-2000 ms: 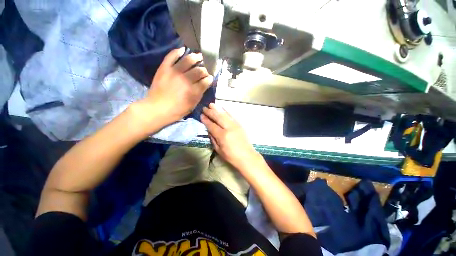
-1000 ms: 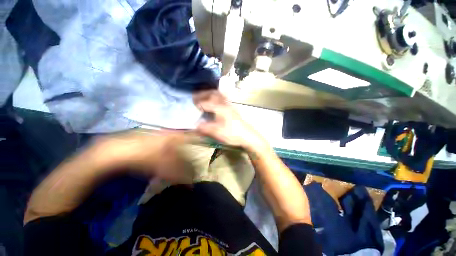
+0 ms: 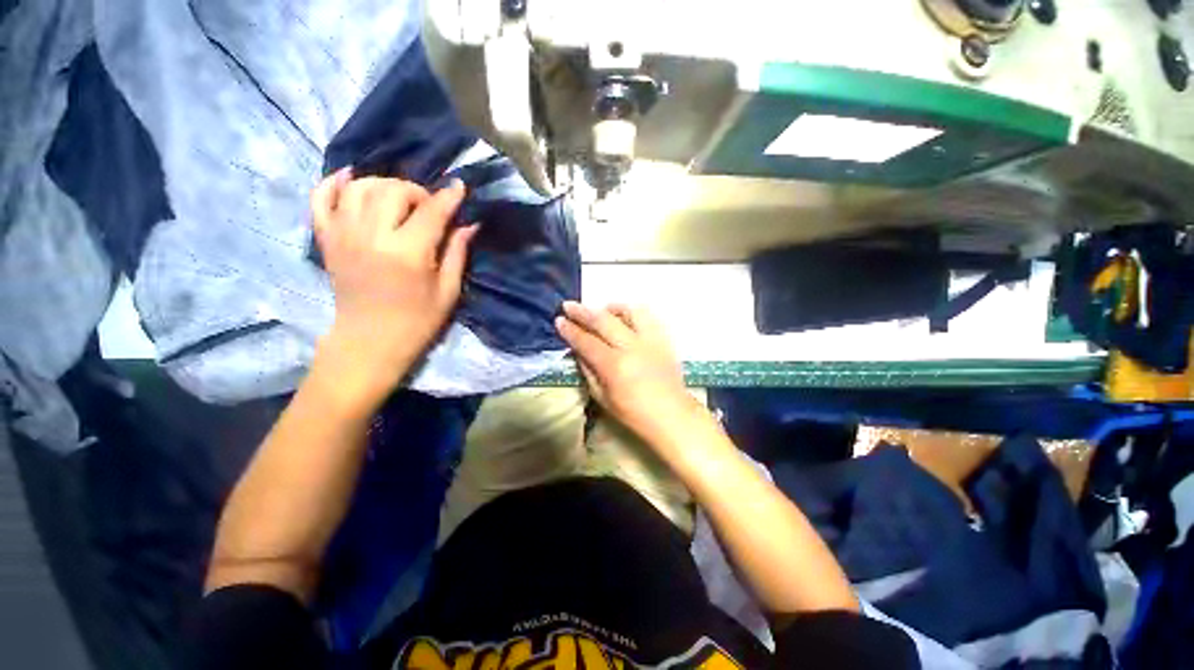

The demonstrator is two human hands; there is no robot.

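The navy garment piece [image 3: 517, 262] lies on the white table left of and in front of the needle area. Its pale grey-blue side [image 3: 249, 196] spreads to the left. My left hand [image 3: 393, 242] rests on the navy cloth, fingers bent, with cloth between thumb and fingers. My right hand [image 3: 622, 353] has its fingertips on the navy cloth's right edge near the table's front edge. The presser foot and needle area [image 3: 598, 196] is just above the cloth's right edge; the needle itself is too small to make out.
The cream sewing machine head [image 3: 707, 39] with its green panel [image 3: 917, 98] spans the upper right. A black flat pad [image 3: 838, 284] lies right of the needle. A yellow-orange item [image 3: 1150, 377] is at far right. Navy and grey pieces [image 3: 917, 524] are heaped below right, by brown cardboard.
My left hand has come back up onto the navy cloth from near my lap. The navy cloth is spread flatter, towards the table's front edge. My right fingertips have moved to its edge.
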